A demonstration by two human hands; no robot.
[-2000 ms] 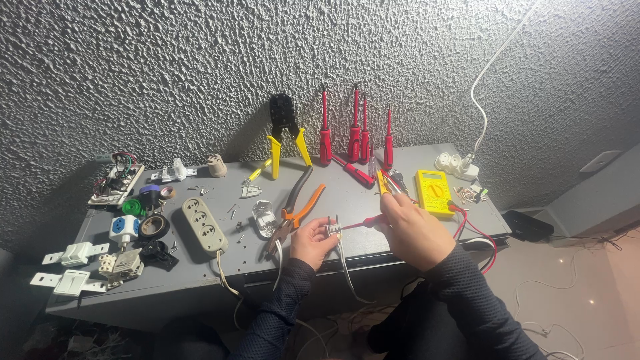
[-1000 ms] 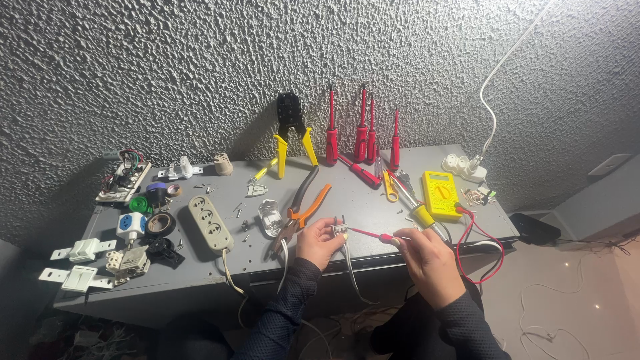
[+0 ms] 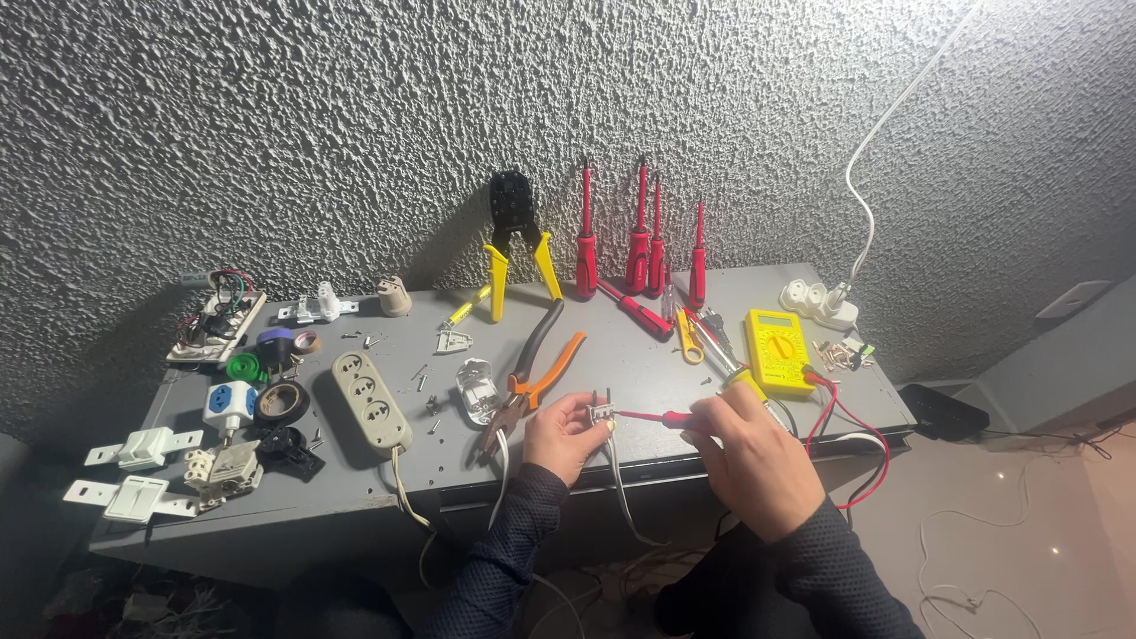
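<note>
Between the fingertips of my left hand [image 3: 564, 437] is a small white electrical plug insert [image 3: 603, 413] with two pins pointing up and a white cord [image 3: 619, 493] hanging below it. My right hand [image 3: 754, 461] grips a red insulated screwdriver [image 3: 652, 416], whose tip points left and reaches the side of the insert; whether it sits in a screw cannot be told. Left of my left hand lie orange-handled pliers [image 3: 524, 395] and an open clear-white plug housing [image 3: 479, 392]. A soldering iron with a yellow handle [image 3: 744, 382] lies behind my right hand, partly hidden by it.
Red screwdrivers [image 3: 637, 262] and a yellow-handled crimping tool [image 3: 513, 213] lean on the textured wall. A yellow multimeter [image 3: 778, 351] with red leads lies right. Left are a power strip [image 3: 371, 404], black tape [image 3: 282, 403], sockets and loose screws. The grey tabletop's front edge [image 3: 657, 469] runs beneath my hands.
Two seconds ago my right hand was higher and covered the soldering iron's handle; it has since moved down, and more of the iron shows. The screwdriver stays at the insert in my left hand.
</note>
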